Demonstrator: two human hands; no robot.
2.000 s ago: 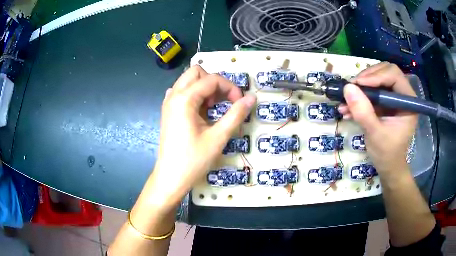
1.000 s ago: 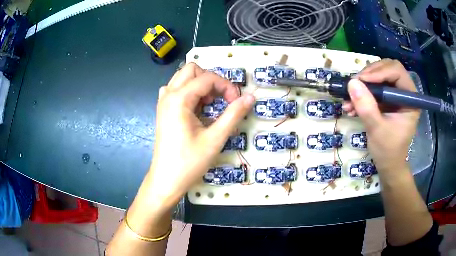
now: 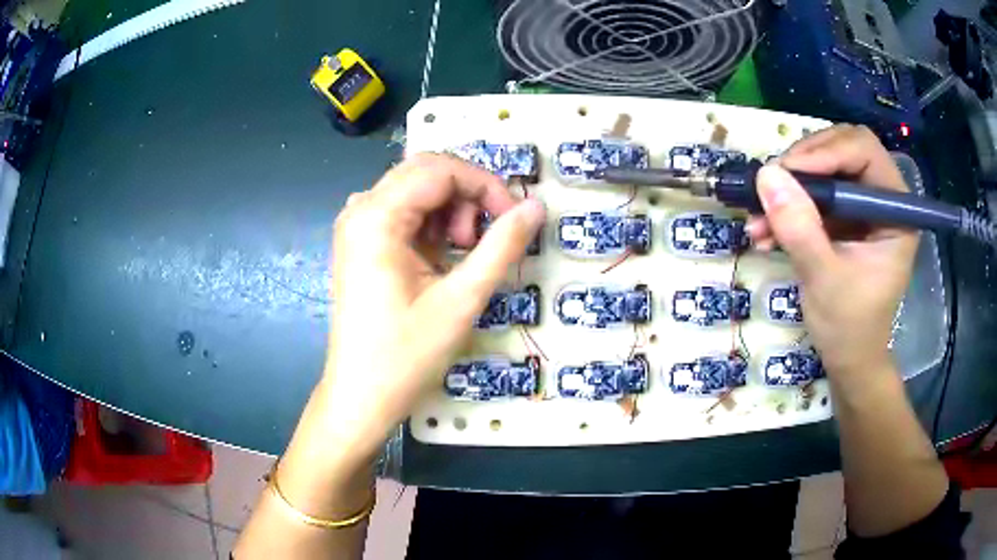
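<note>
The cream fixture plate [image 3: 552,427] lies flat and bears rows of dark circuit boards. My right hand [image 3: 836,219] holds the soldering iron [image 3: 804,195] pointing left. Its tip is at the lower edge of a top-row circuit board [image 3: 585,160]; whether it touches cannot be told. My left hand [image 3: 421,252] is over the plate's left side, thumb and index fingertips close together beside that board. Any thin strand between them is too fine to make out. The hand partly hides the left column of boards. Thin red lead wires [image 3: 532,341] show beside several boards.
A yellow tally counter [image 3: 349,86] stands beyond the plate at left. A round fan grille [image 3: 629,42] is behind the plate. A clear tray [image 3: 927,312] lies right of it, partly behind my right hand. A dark blue box [image 3: 836,77] is at far right. Red stools [image 3: 137,454] show below.
The view has shifted slightly, so the plate and counter sit a little higher and further left. My left hand has moved slightly left from the board. The iron stays at the same board.
</note>
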